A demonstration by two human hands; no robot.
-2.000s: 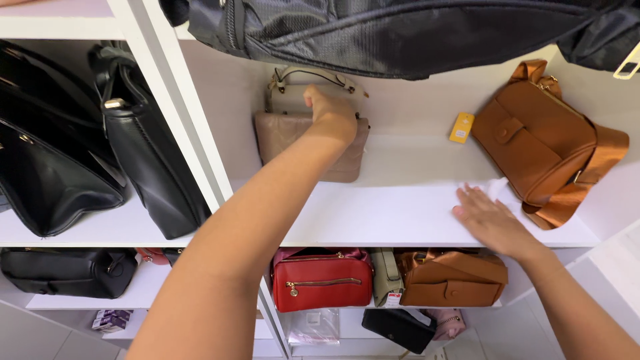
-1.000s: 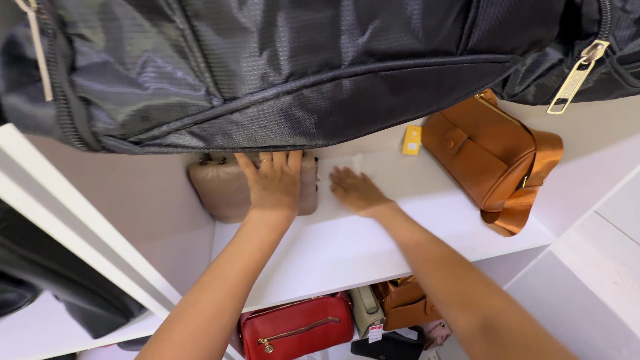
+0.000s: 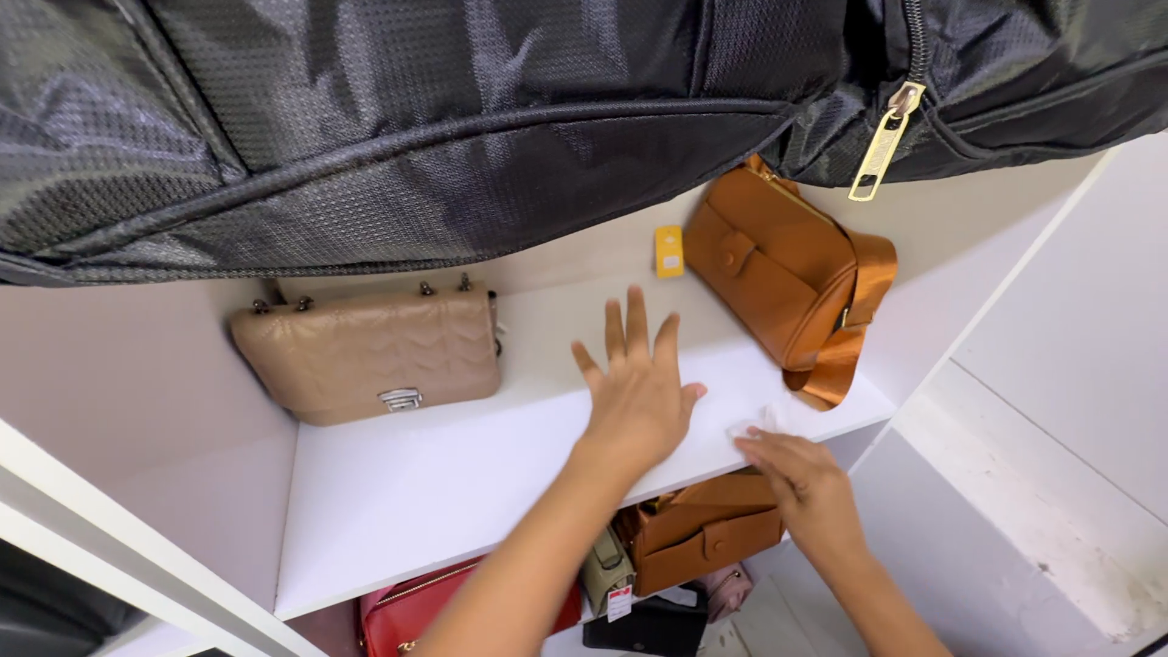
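Observation:
My left hand, fingers spread and holding nothing, is over the white shelf, between two bags. To its left a beige quilted handbag with a metal clasp leans near the side panel. On the right stands a brown handbag with a wide strap, a yellow tag beside it. My right hand pinches a thin white wipe or tissue at the shelf's front edge, below the brown bag's strap.
A large black fabric bag with a gold zipper pull covers the top of the view. On the lower shelf are a red bag, a grey-green bag, another brown bag and a black wallet-like item. White side panels flank the shelf.
My left hand has left the beige bag and moved right over the shelf. My right hand has moved right, to the front edge. The beige bag's handle showed upright two seconds ago.

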